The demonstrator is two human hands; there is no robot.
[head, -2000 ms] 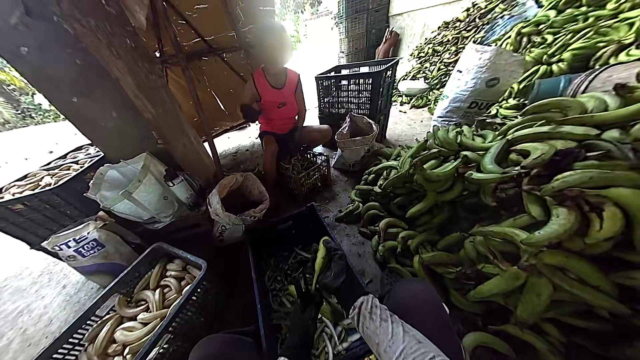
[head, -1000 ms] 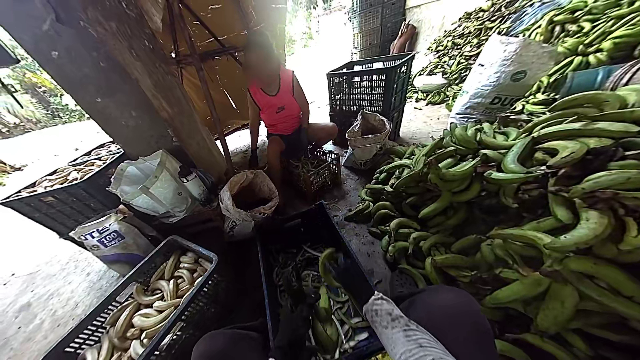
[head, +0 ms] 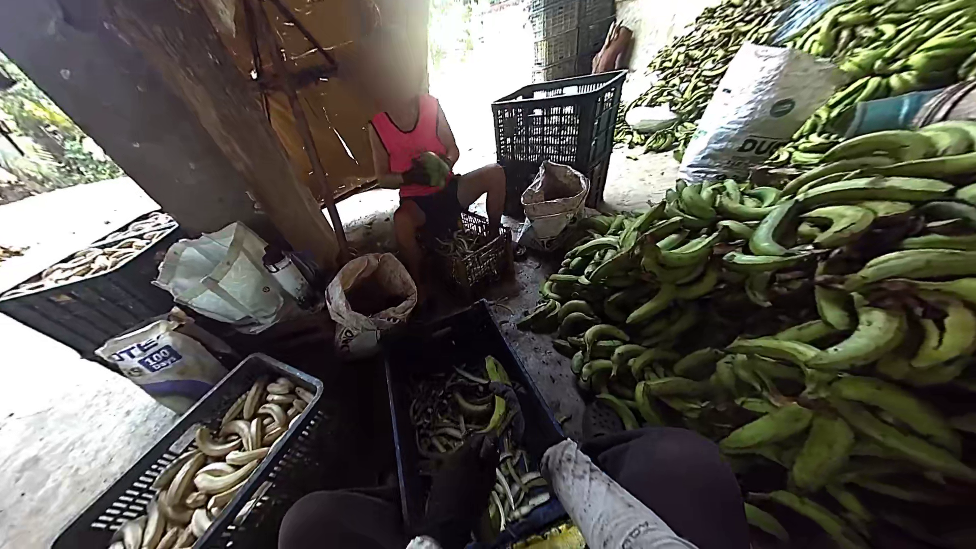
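A dark blue plastic crate (head: 531,364) holding plantain peels (head: 442,408) stands between my knees. Over it is my left hand (head: 474,457), dark-gloved and hard to make out against the shade. My right hand (head: 509,408), also in a dark glove below a pale sleeve, is at a green plantain (head: 497,371) above the peels and appears to hold it. The fingers of the left hand and anything in them are too dark to tell. A large heap of green plantains (head: 686,305) lies to my right.
A crate of peeled plantains (head: 312,380) stands at left, another (head: 84,305) behind it. Sacks (head: 371,297) stand ahead. A person (head: 419,145) in a red top sits beyond, by a small crate (head: 480,259). Stacked black crates (head: 560,114) stand behind.
The person opposite has raised their hands from low near the small crate and now holds a green thing at chest height.
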